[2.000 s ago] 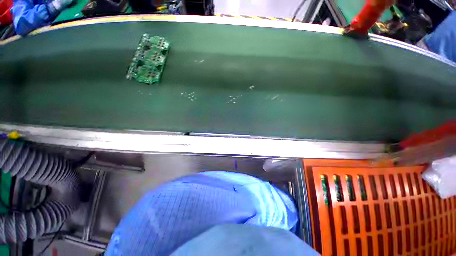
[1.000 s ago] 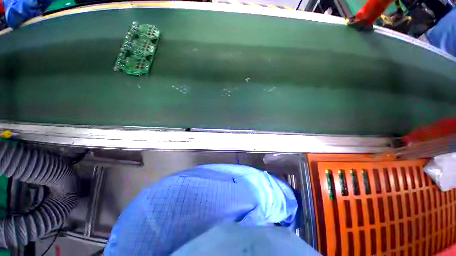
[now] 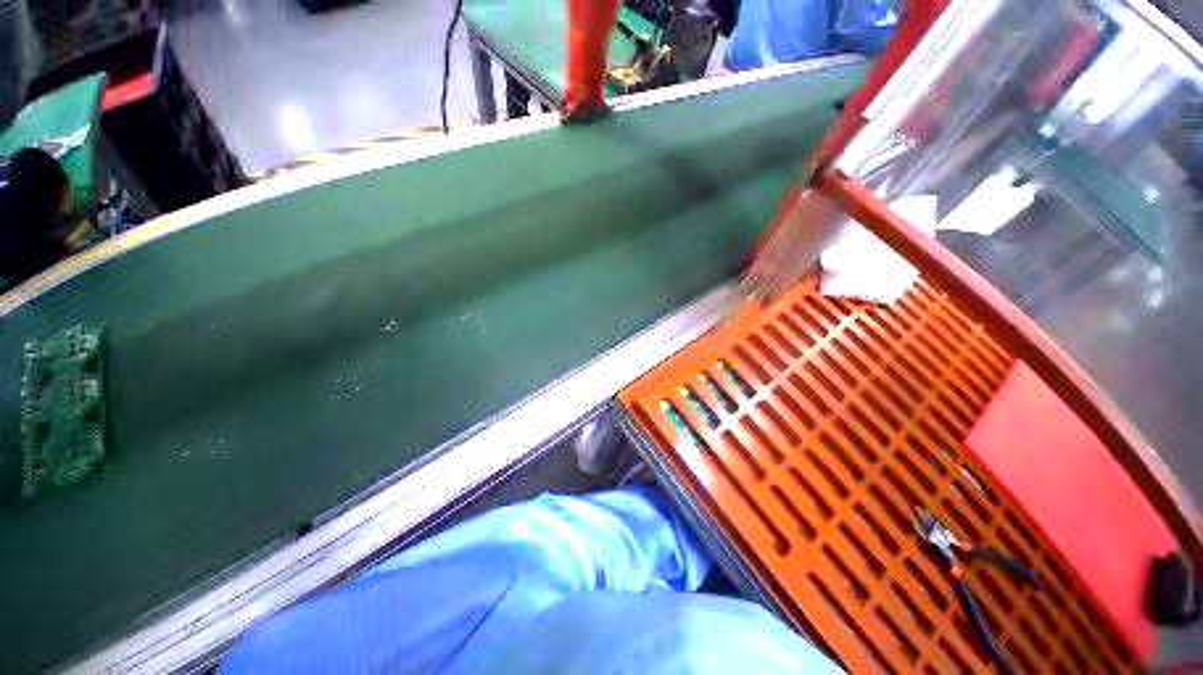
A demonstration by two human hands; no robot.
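Observation:
No hand of mine is in the picture. A green circuit board panel [image 3: 63, 411] lies on the green conveyor belt [image 3: 317, 382] at the far left. The orange slotted tray [image 3: 792, 455] is at the right, with several small green pieces [image 3: 679, 419] in its slots near the left corner. Side cutters [image 3: 970, 567] with black and orange-red handles lie on the tray, jaws pointing up and left.
A clear shield with a red lower edge [image 3: 1016, 297] stands over the tray's far side. A white crumpled bag [image 3: 871, 268], a red sheet [image 3: 1062, 495] and a black object [image 3: 1170, 589] are there. Blue-clothed legs [image 3: 528, 593] show below; another person's blue clothing [image 3: 785, 29] shows at top.
The view has swung to the right. The board panel now appears at the far left, and the cutters, red sheet and more of the shield have come into view. No hand has appeared.

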